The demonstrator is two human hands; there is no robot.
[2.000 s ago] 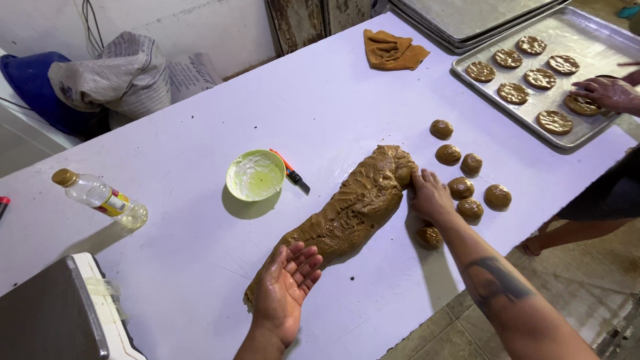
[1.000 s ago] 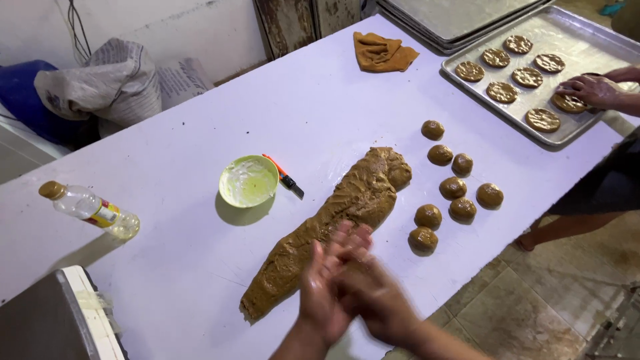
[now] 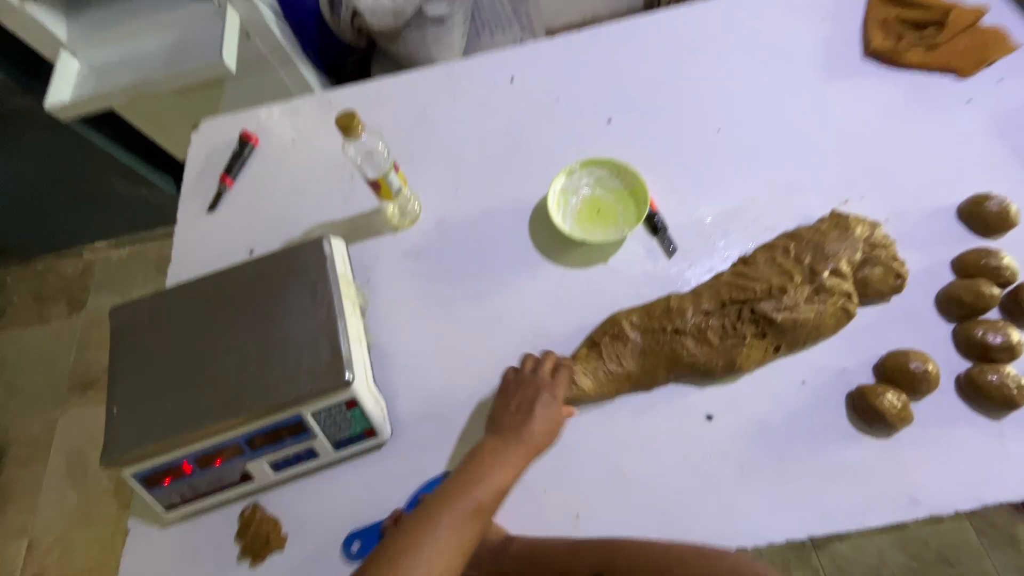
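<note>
A long, glossy roll of brown dough (image 3: pixel 720 328) lies diagonally on the white table. My left hand (image 3: pixel 532 400) grips its lower left end, fingers curled over it. My right arm passes beneath my left forearm. Only a few fingers of my right hand (image 3: pixel 392 522) show, at a blue plastic tool (image 3: pixel 364 540); most of that hand is hidden, so its grip is unclear. Several dough balls (image 3: pixel 906 374) sit at the right. Left of my hands stands a digital scale (image 3: pixel 228 352), with a small dough scrap (image 3: pixel 260 534) by its front.
Behind the dough are a green bowl (image 3: pixel 598 200) with whitish residue and a black-and-red cutter (image 3: pixel 660 228). Farther left are an oil bottle (image 3: pixel 384 180) and another black-and-red cutter (image 3: pixel 234 170). An orange-brown cloth (image 3: pixel 932 36) lies at the back right edge.
My hands, together over the dough a second ago, have parted: the left is at the dough's lower end, the right at the blue tool. The view has swung left, bringing the scale fully in.
</note>
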